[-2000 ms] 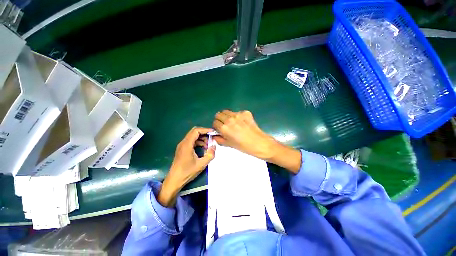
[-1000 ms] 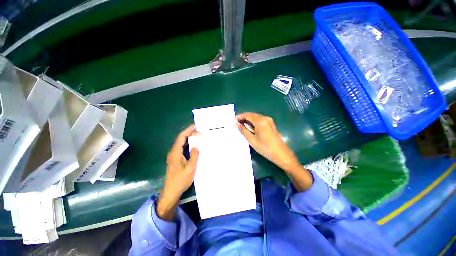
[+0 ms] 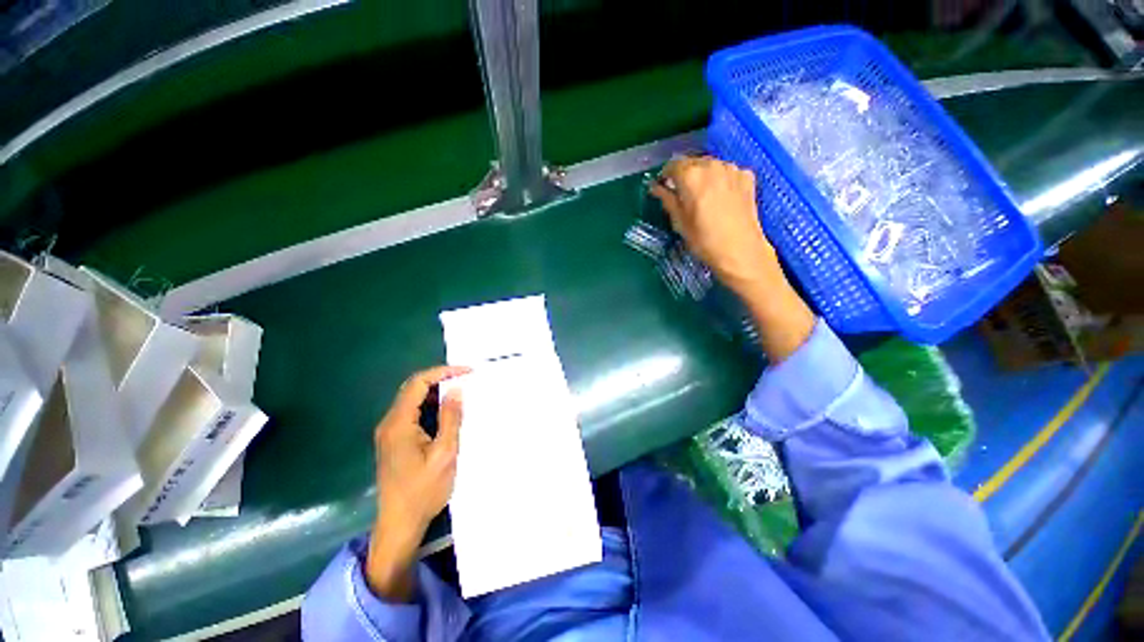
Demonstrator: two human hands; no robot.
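A white box blank [image 3: 521, 464] lies lengthwise in front of me, its upper end over the green belt and its lower end over my lap. A short dark slot shows near its top. My left hand [image 3: 420, 449] holds its left edge, thumb on top. My right hand [image 3: 710, 216] is at the small pile of clear plastic parts [image 3: 677, 266] on the belt, beside the blue basket. Its fingertips are together at the pile's upper end; whether they grip a part cannot be told.
The blue basket [image 3: 947, 329] full of clear parts stands at the right. Open white boxes [image 3: 188, 458] lean at the left above stacked white card [image 3: 50, 599]. A metal post [image 3: 512, 113] rises behind the belt rail. A green bag [image 3: 922, 389] with white strips hangs below right.
My right hand has left the blank and reached up right to the clear parts. My left hand still holds the blank. The view has shifted, so the basket appears further left.
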